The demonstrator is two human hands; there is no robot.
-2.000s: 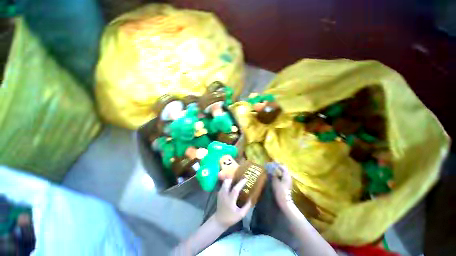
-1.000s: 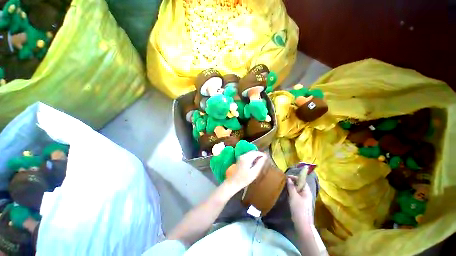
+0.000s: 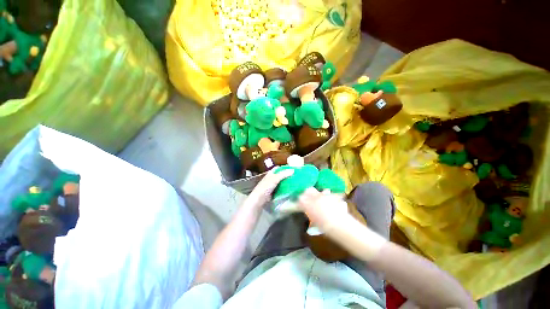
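Note:
A potted-plant plush toy (image 3: 300,183) lies over my lap, its green leaves towards the carton and its brown base nearest my body, partly hidden under my right forearm. My left hand (image 3: 265,187) grips the leaves at their left edge. My right hand (image 3: 322,208) is blurred and lies across the toy just below the leaves. A pale, blurred shape, which looks like the small hand tool (image 3: 286,206), sticks out from its fingers to the left. The toy's face and stem are mostly hidden.
An open carton (image 3: 218,148) heaped with toys stands just ahead. A white sack (image 3: 129,235) is at left, a yellow-green sack (image 3: 123,90) upper left, a yellow sack of small pieces (image 3: 193,60) behind. A large yellow sack (image 3: 416,199) at right has a loose toy (image 3: 381,108) beside it.
The toy has turned and shifted slightly right. My left hand has moved from its middle to the leaves' left edge. My right hand has come from beside the toy across onto it.

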